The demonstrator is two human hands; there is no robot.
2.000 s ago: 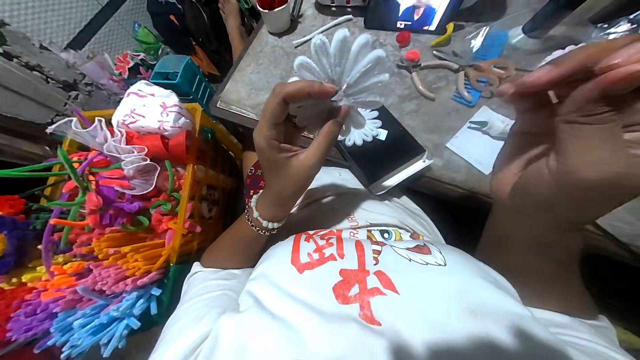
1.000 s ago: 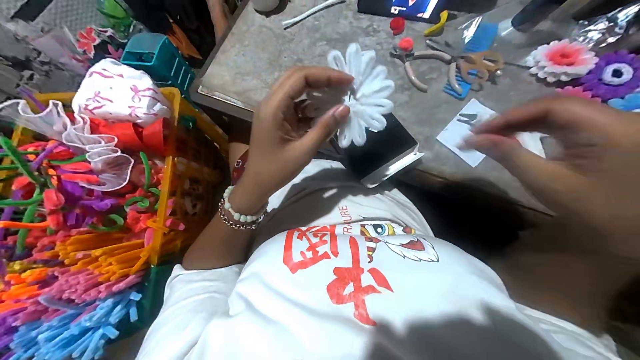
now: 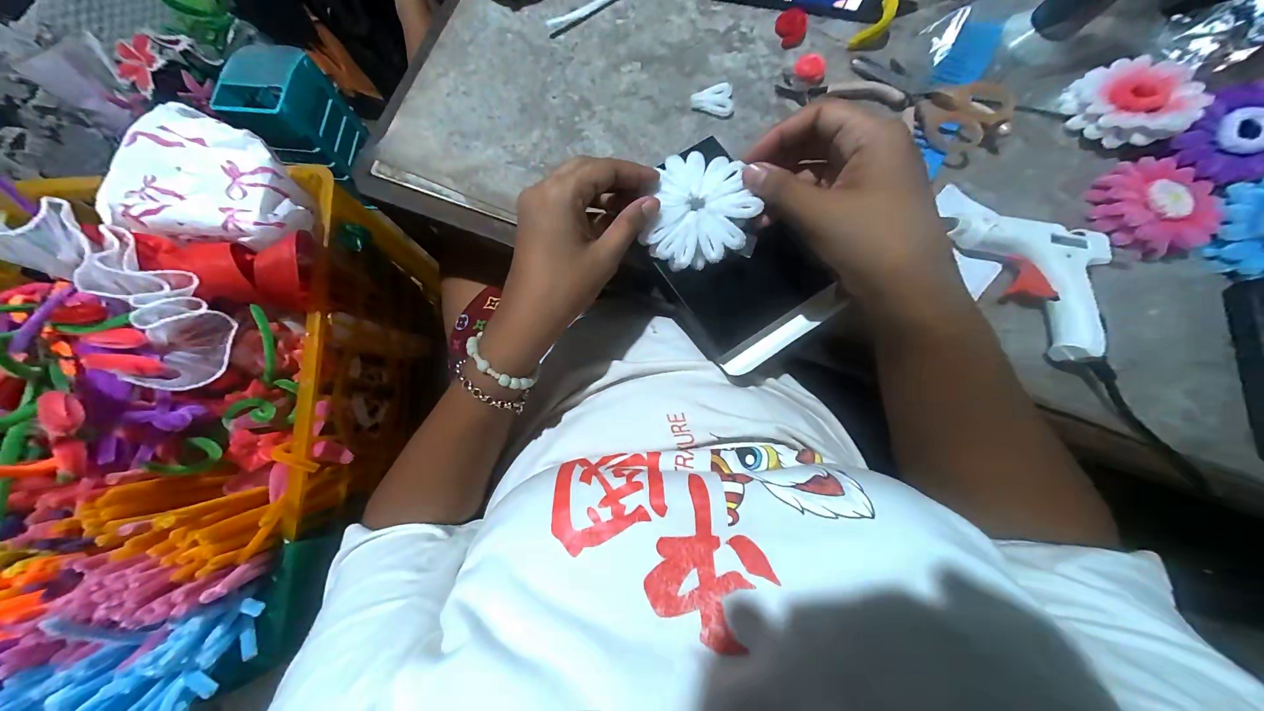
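A white pipe-cleaner flower [image 3: 699, 209] with many looped petals lies face up between my hands, over a black box [image 3: 750, 286] at the table's edge. My left hand [image 3: 583, 232] pinches its left petals between thumb and fingers. At its right edge my right hand [image 3: 839, 188] pinches a petal with thumb and forefinger. A small white looped piece [image 3: 713, 100] rests on the table beyond. To the right lies a white glue gun [image 3: 1062, 272] with a red trigger, partly over a white sheet.
Pliers [image 3: 849, 91], brown-handled scissors [image 3: 963, 118] and red fuzzy pieces [image 3: 792, 28] lie at the back. Finished pipe-cleaner flowers [image 3: 1155, 202] are at right. On the left, a yellow crate [image 3: 321, 395] holds colourful pipe cleaners [image 3: 168, 523] and ribbon. A teal basket [image 3: 286, 109] stands behind it.
My right hand has come in from the right to the flower, uncovering the glue gun. The flower, raised in my left hand earlier, is now low over the black box. The view has shifted.
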